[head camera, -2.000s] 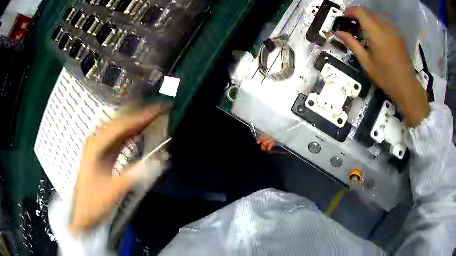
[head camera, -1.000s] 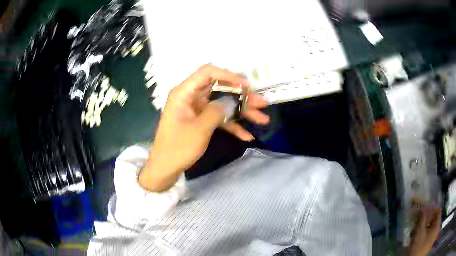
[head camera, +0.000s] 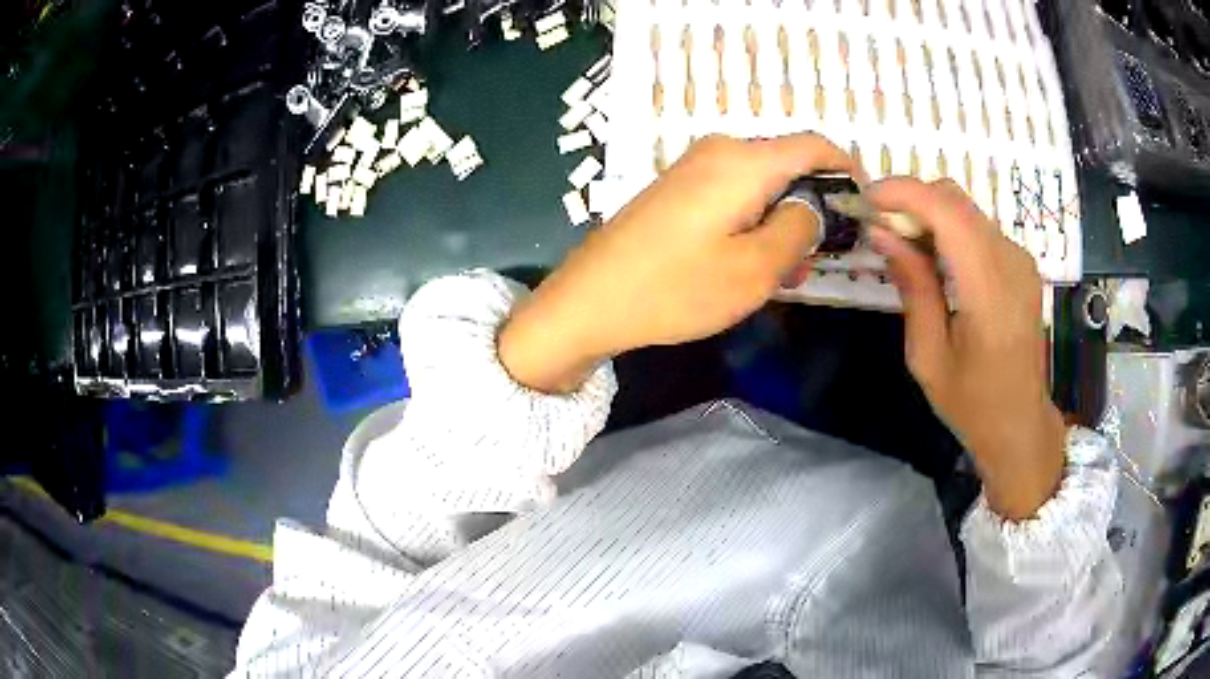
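My left hand (head camera: 664, 265) holds a small black unit housing (head camera: 839, 219) between thumb and fingers, over the front edge of the white parts tray (head camera: 783, 113). Its inside is partly hidden by the fingers. My right hand (head camera: 975, 305) is close at the housing's right side, thumb and fingertips pinched on a small pale sliver (head camera: 892, 219) whose tip reaches the housing; its exact shape is blurred. The tray bears regular rows of thin brown slivers.
A glossy black blister tray (head camera: 166, 285) is at the left. Silver parts (head camera: 348, 56) and cream pads (head camera: 356, 166) lie on the green mat (head camera: 438, 246). A clear tray (head camera: 1152, 100) and white scrap (head camera: 1129, 218) are right. The machine (head camera: 1148, 438) is at the right edge.
The view has shifted. My right hand has come from the machine to the housing and now pinches a small part. My left hand still holds the housing, now over the tray's front edge.
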